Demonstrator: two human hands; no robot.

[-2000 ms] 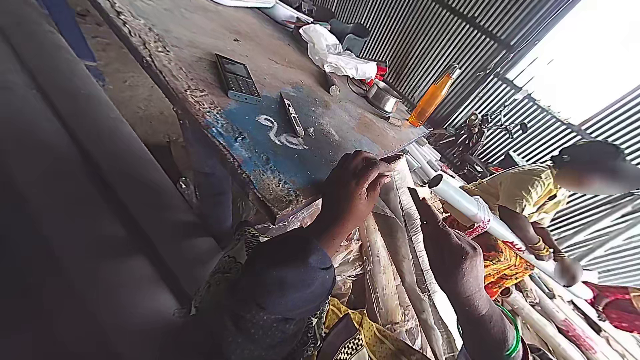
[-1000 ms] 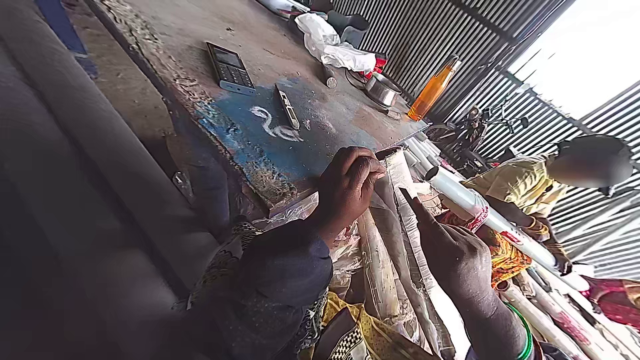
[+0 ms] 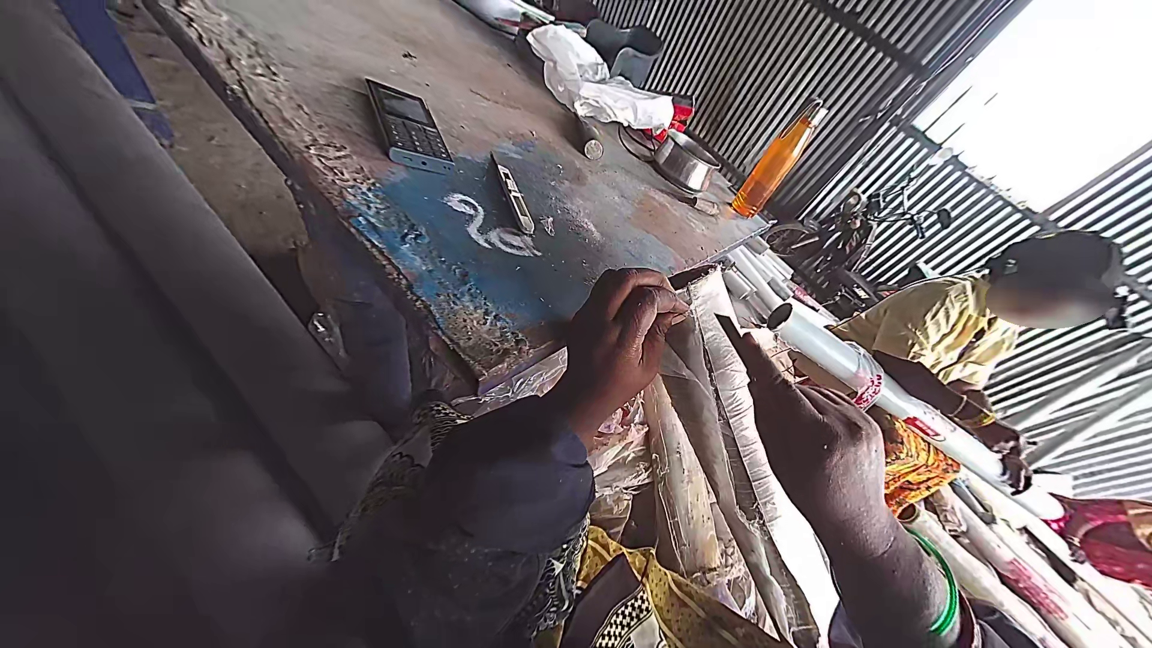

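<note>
My left hand (image 3: 625, 337), fingers closed, pinches the upper end of a whitish cloth-like strip (image 3: 720, 360) by the table corner. My right hand (image 3: 823, 441) is just right of the strip, holding a small dark thin blade-like piece (image 3: 731, 335) that points up toward it; its exact kind cannot be told. A green bangle (image 3: 940, 576) circles my right wrist. On the worn, blue-stained wooden table (image 3: 558, 270) lie a keypad mobile phone (image 3: 409, 126) and a utility knife (image 3: 513, 193), beside a white chalk-like curved mark.
A white plastic bag (image 3: 621, 99), a metal pot (image 3: 686, 162) and an orange bottle (image 3: 778, 160) stand toward the table's far end. Wrapped rolls (image 3: 855, 369) lie at right, where a person in a yellow shirt (image 3: 936, 328) bends over them. A bicycle (image 3: 846, 225) leans behind.
The person at right has shifted slightly, with a hand now lower by the white roll. My hands stay at nearly the same place on the strip.
</note>
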